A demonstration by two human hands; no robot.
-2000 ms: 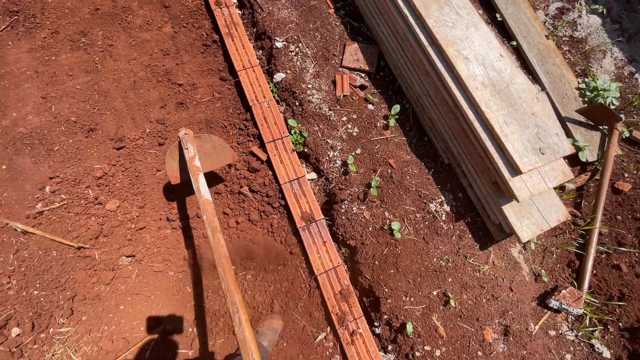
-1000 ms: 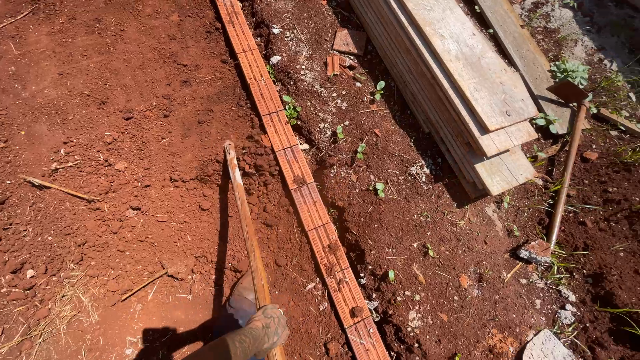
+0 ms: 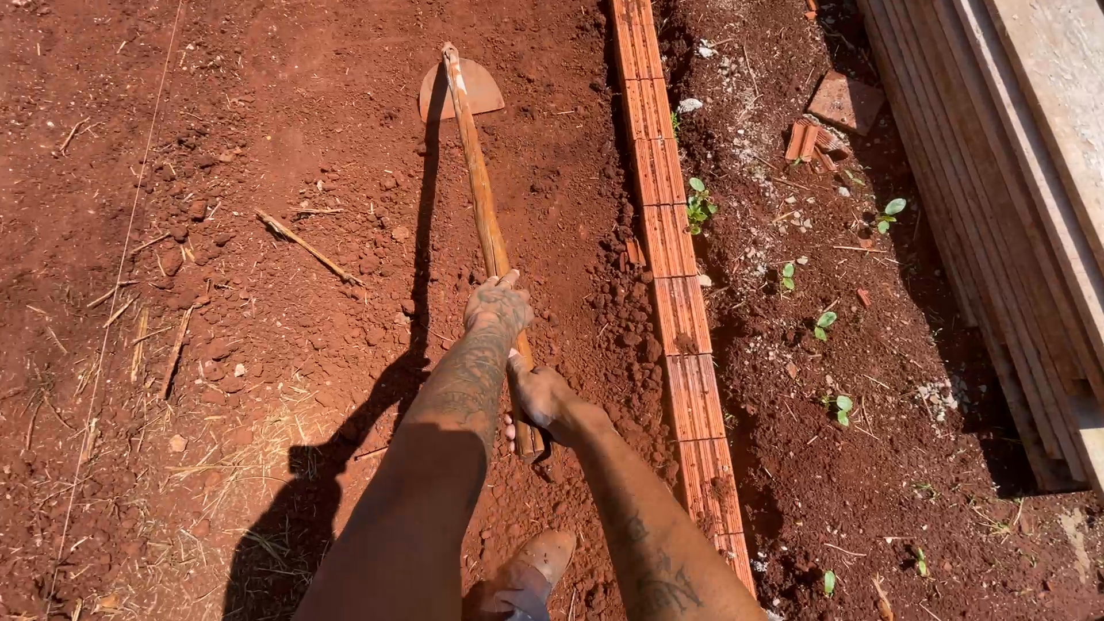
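A hoe with a long wooden handle [image 3: 483, 207] reaches away from me over the red soil. Its wide, rounded metal blade [image 3: 481, 89] rests at the ground near the top of the view. My left hand [image 3: 500, 304] is closed around the handle's middle-to-lower part. Closer to me, my right hand [image 3: 545, 398] grips the handle near its end, with fingertips showing on the left side. The dark shadow of the handle and my arms falls to the left.
A row of red hollow clay bricks [image 3: 677, 306] runs along the right of the hoe. Beyond it lie brick fragments [image 3: 811, 142], small seedlings [image 3: 825, 324] and stacked wooden boards [image 3: 975, 216]. A thin string [image 3: 129, 224] crosses the left side. My boot [image 3: 548, 556] stands below my hands.
Both hands now show on the hoe handle; one second ago only one was plainly visible there. The blade, out of sight then, shows again. The view has shifted left.
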